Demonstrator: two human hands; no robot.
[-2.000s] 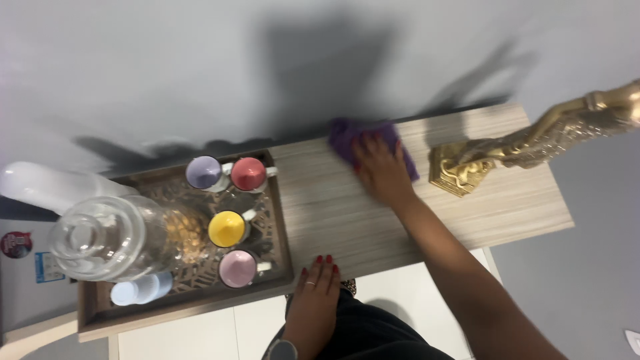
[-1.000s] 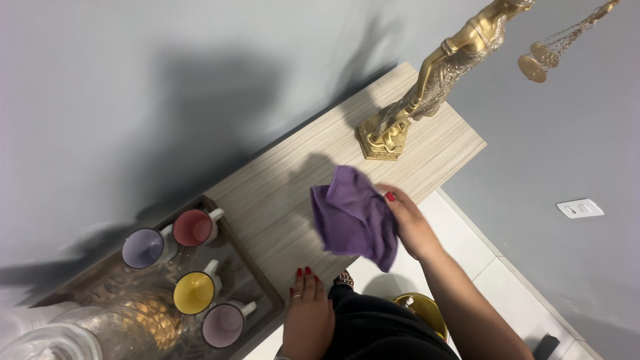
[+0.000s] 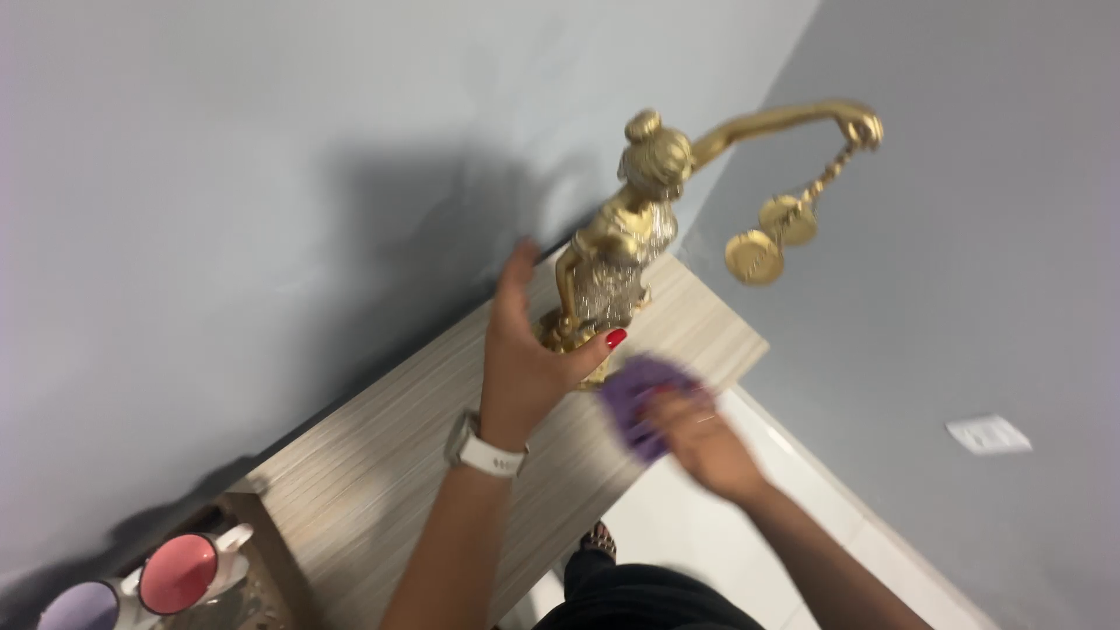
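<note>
A gold Lady Justice statue (image 3: 612, 254) stands near the right end of the light wood-grain console top (image 3: 394, 455), its raised arm holding hanging balance scales (image 3: 770, 241). Beside the statue's base is my left hand (image 3: 534, 350), thumb and fingers spread around it; whether it grips is unclear, as the far fingers are partly hidden. A smartwatch with a white band is on that wrist. My right hand (image 3: 700, 433) holds a purple cloth (image 3: 643, 407) at the front edge, just right of the base; hand and cloth are blurred.
At the lower left, a wooden tray (image 3: 276, 551) holds a red-lined mug (image 3: 179, 573) and a lilac-lined mug (image 3: 83, 608). A grey wall runs behind the console, another at the right with a white wall plate (image 3: 989, 435). Pale floor tiles (image 3: 700, 516) lie below.
My left hand has moved from the console's front edge to the statue's base. My right hand has carried the purple cloth rightward along the console, close to the statue. The view has shifted toward the right end.
</note>
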